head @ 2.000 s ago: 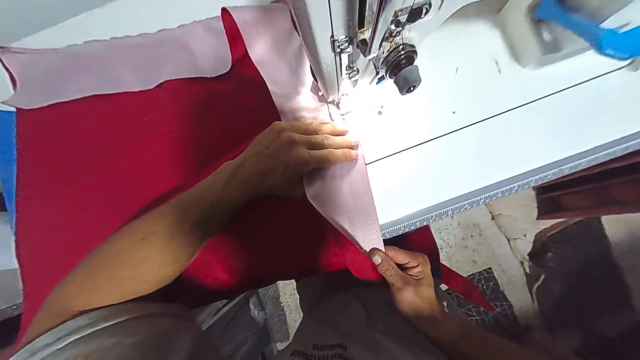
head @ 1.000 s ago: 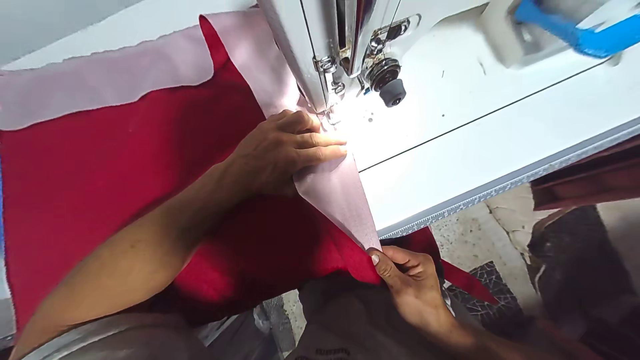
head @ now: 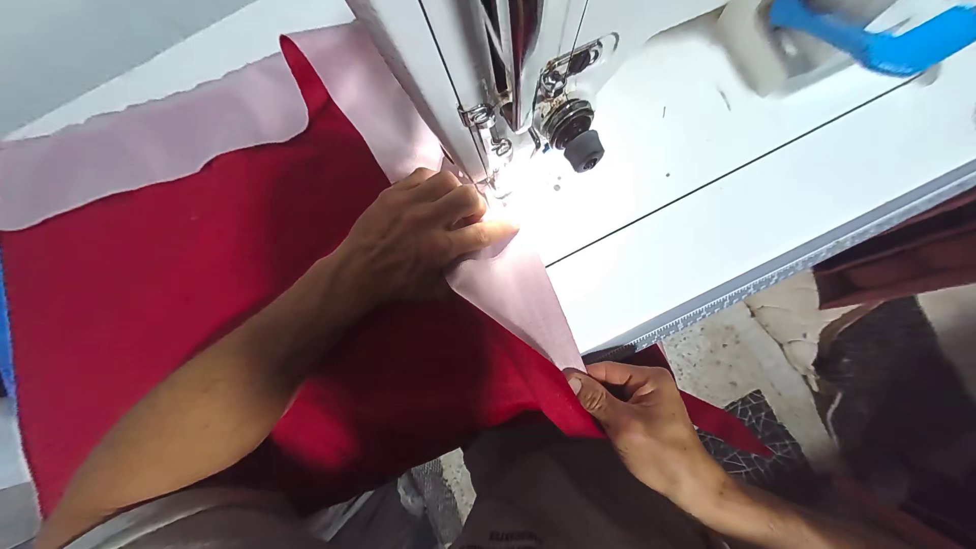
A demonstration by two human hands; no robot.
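Observation:
Red fabric (head: 168, 274) is spread over the left side of the sewing table, a pale pink facing strip (head: 526, 293) along its right edge. My left hand (head: 427, 229) lies palm down on the strip, fingers bent, fingertips close beside the presser foot (head: 492, 183) of a white sewing machine (head: 427, 69). It presses the cloth and does not grasp it. At the table's front edge my right hand (head: 640, 419) pinches the end of the strip and the red fabric between thumb and fingers. Glare from the machine's lamp hides the needle.
A second pink piece (head: 152, 160) lies along the fabric's far left edge. A black thread-tension knob (head: 584, 150) sticks out of the machine head. At the top right stands a blurred object with a blue handle (head: 869, 38). A measuring tape (head: 732, 301) runs along the table's front edge.
My left hand's fingers have gone from nearly flat to more bent beside the presser foot. My right hand keeps its pinch on the fabric's end.

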